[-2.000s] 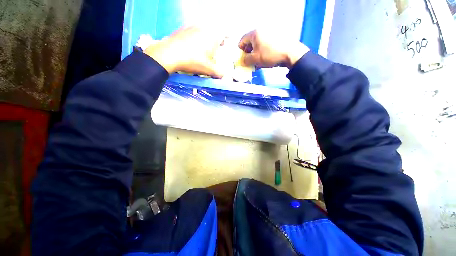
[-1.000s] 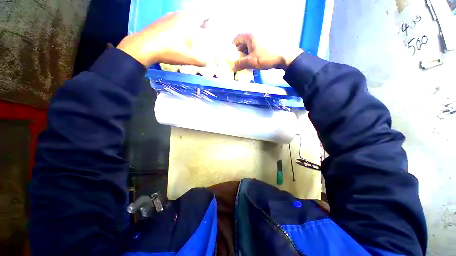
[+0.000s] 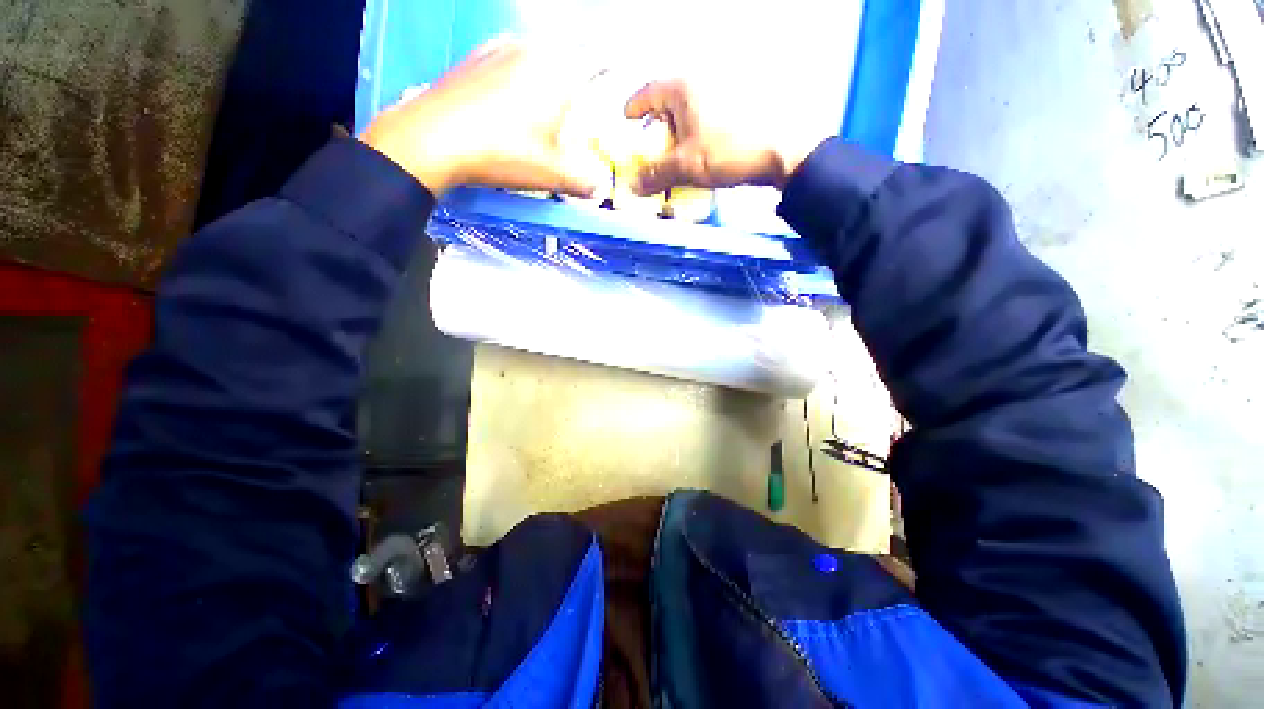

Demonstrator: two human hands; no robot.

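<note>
The blue tray point(image 3: 887, 83) lies on the table in front of me, its middle washed out by glare. Small cream-yellow pieces point(image 3: 665, 202) sit along its near edge, partly under my hands. My left hand point(image 3: 485, 128) reaches over the tray from the left, its fingers at these pieces. My right hand point(image 3: 707, 146) is over the tray just to the right, thumb and forefinger curled towards each other at the pieces. Glare hides the fingertips, so I cannot tell whether either hand grips a piece.
A thick white film roll point(image 3: 610, 319) lies along the tray's near side. A green-handled tool point(image 3: 776, 478), a thin dark rod point(image 3: 812, 450) and dark cutters or tweezers point(image 3: 855, 454) lie on the pale table point(image 3: 596, 443). Metal fittings point(image 3: 402, 565) show at the lower left.
Over the last two seconds my left hand moves slightly at the tray's near edge, uncovering some pieces and then partly covering them again. My right hand shifts only slightly.
</note>
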